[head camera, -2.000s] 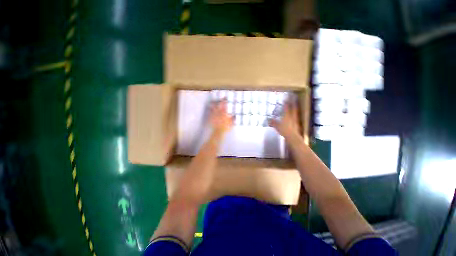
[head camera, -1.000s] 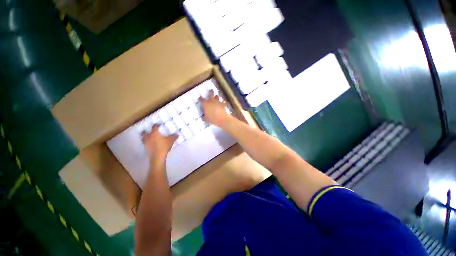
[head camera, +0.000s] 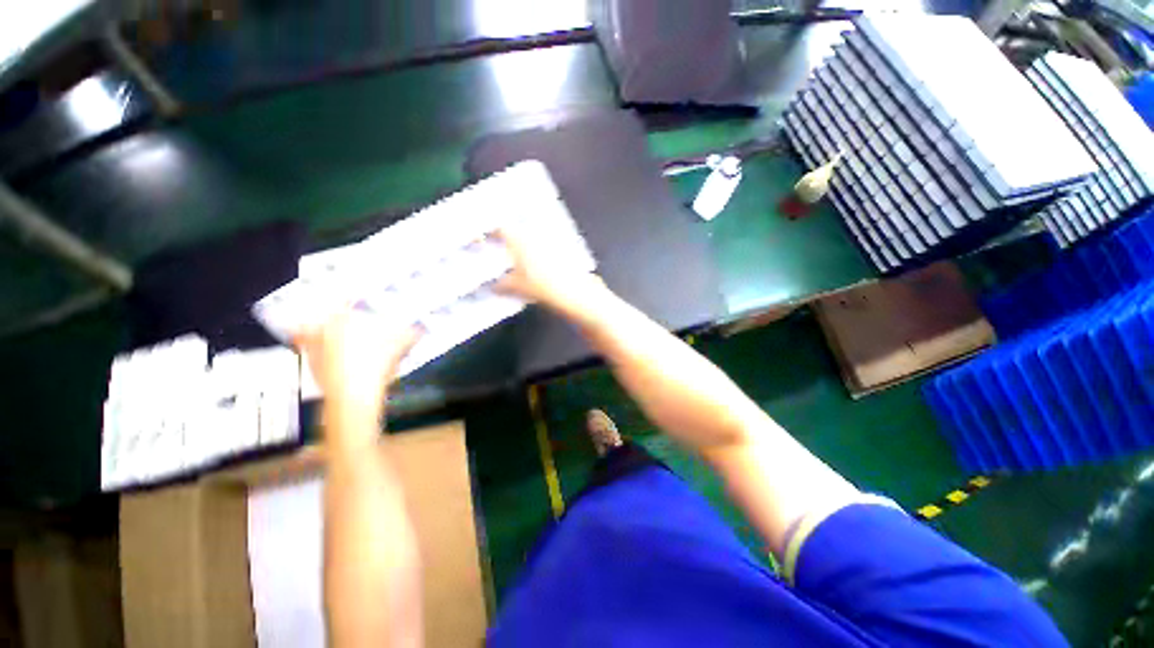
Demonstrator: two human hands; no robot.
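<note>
Rows of small white blocks lie on the green bench, partly over a dark board. My left hand grips the near left part of the rows, fingers and thumb spread around them. My right hand grips them further right. The undersides of the blocks and some fingertips are hidden or blurred. More white blocks sit in rows at the bench's left. The open brown carton stands below, cut off by the bottom edge, with a white sheet inside; my left forearm crosses it.
A loose white unit and a yellowish squeeze bottle lie on the bench. Tall loaded tray stacks stand at the right end. Blue bins and a flat brown carton are lower right. A grey object stands behind.
The view has swung right along the bench. Both hands have left the inside of the carton and are now on white blocks on the bench. The carton shows at the lower left.
</note>
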